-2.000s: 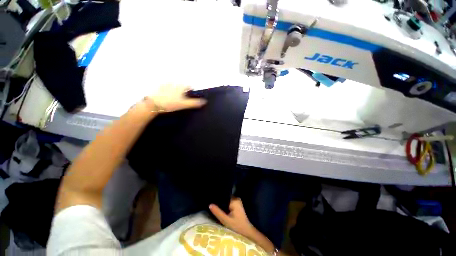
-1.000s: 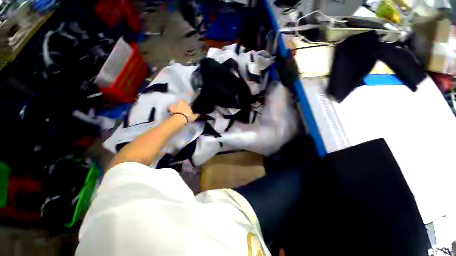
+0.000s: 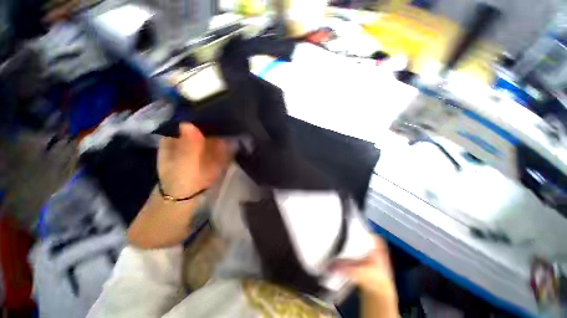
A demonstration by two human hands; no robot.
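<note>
The frame is blurred. My left hand (image 3: 189, 163) is raised at left of centre and holds the upper part of a light grey garment panel with black strips (image 3: 313, 227). My right hand (image 3: 367, 273) grips the lower right side of this panel. The panel hangs in front of my body. A black fabric panel (image 3: 332, 152) lies behind it on the table's front part. Fingertips of my left hand are hidden or blurred.
The white sewing machine (image 3: 472, 133) stands at the right on the white table (image 3: 348, 87). Scissors (image 3: 544, 279) are blurred at the far right. A dark piece (image 3: 239, 65) lies at the table's left end. Garment bundles (image 3: 84, 248) are at the lower left.
The view has swung back from the bundle at left towards the table. My left hand has come up from the bundle with the grey and black panel, and my right hand now grips it too.
</note>
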